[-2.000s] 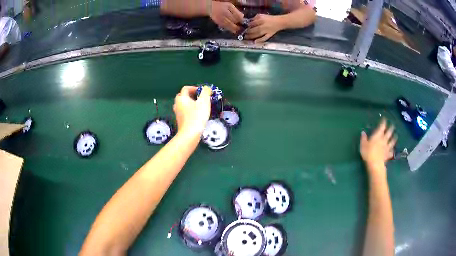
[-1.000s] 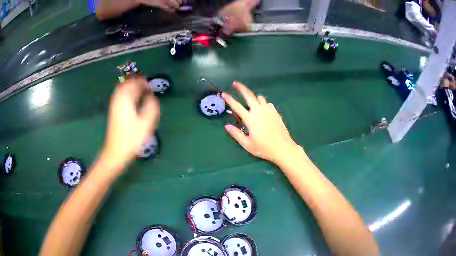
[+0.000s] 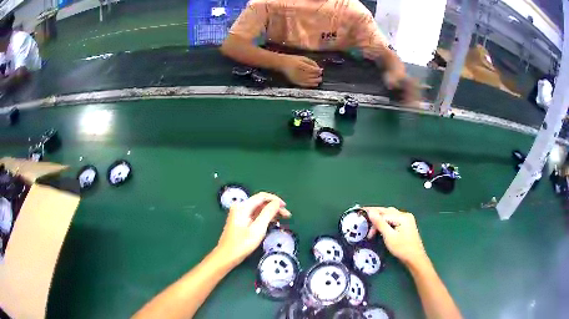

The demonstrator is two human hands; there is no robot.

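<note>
My right hand (image 3: pixel 396 233) grips the right rim of a pale disc cover with a black rim (image 3: pixel 355 225), at the upper right of a heap of such covers. My left hand (image 3: pixel 251 221) is bent above the heap's left side, between a cover (image 3: pixel 233 196) and another cover (image 3: pixel 279 241). Its fingers are curled close together; whether they pinch a small thing is hidden. A larger cover (image 3: pixel 277 270) and a ringed cover (image 3: pixel 328 282) lie at the front of the heap.
Black housings (image 3: pixel 302 122) stand near the metal rail (image 3: pixel 206 91). A housing with white wire (image 3: pixel 444 179) lies at right by a pale post (image 3: pixel 524 174). Two covers (image 3: pixel 119 172) lie left. An open carton (image 3: pixel 53 240) is at the left edge. A person (image 3: pixel 312 31) sits opposite.
The view has shifted. My left hand has left the housing and cover at the far left and is over the heap. My right hand has come nearer me and now holds a cover.
</note>
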